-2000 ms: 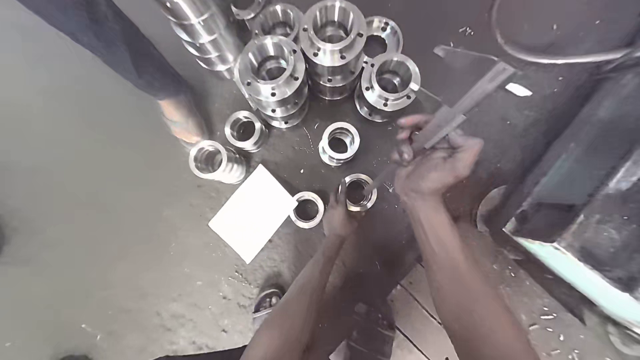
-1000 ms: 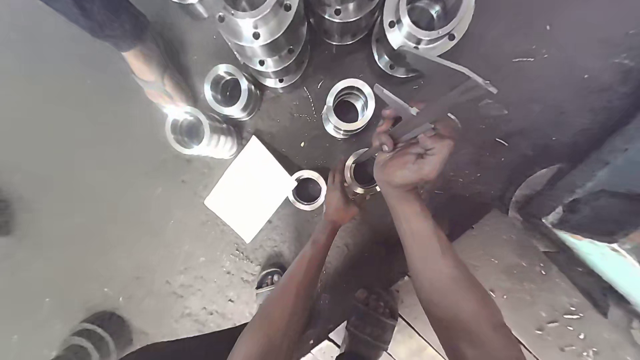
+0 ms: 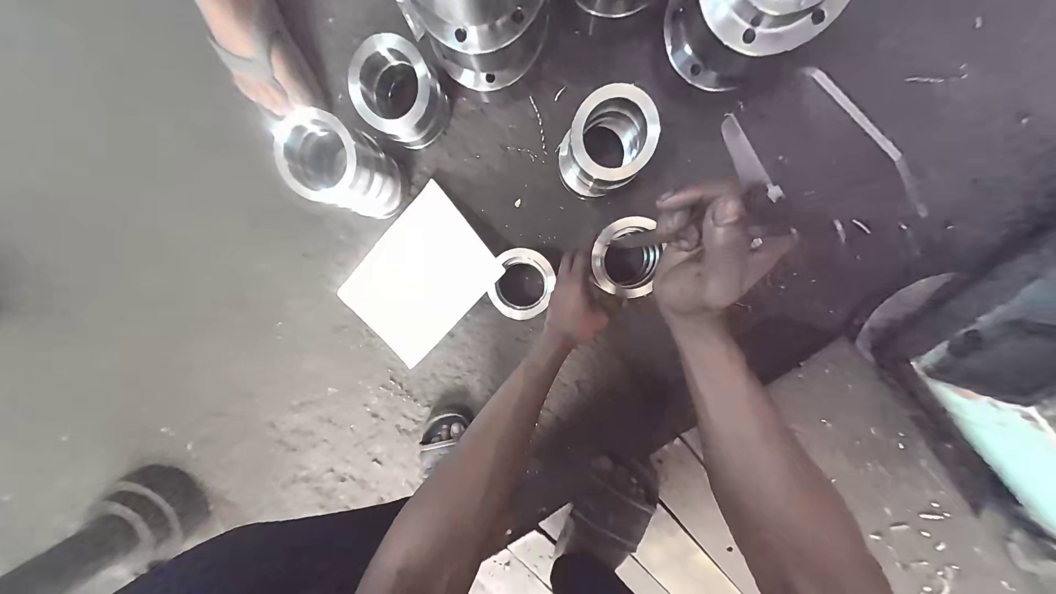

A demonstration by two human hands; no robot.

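My left hand is wrapped against the left and lower side of a shiny metal ring or sleeve with a stepped bore. Above its right rim is my right hand, palm turned up, fingers curled on a slim metal measuring tool, likely a caliper; it is blurred and partly hidden. The tool's thin end lies over the bore. A second metal ring is just left of my left hand, with a corner of a white sheet touching or overlapping its rim.
Metal sleeves stand beyond my hands. Stacked drilled flanges and another flange are at the top. Another person's bare foot is at upper left. Metal chips lie at lower right, near machinery.
My right hand, with the tool, has turned and come closer over the ring's right side. My left hand stays beside the same ring. The view has moved in nearer.
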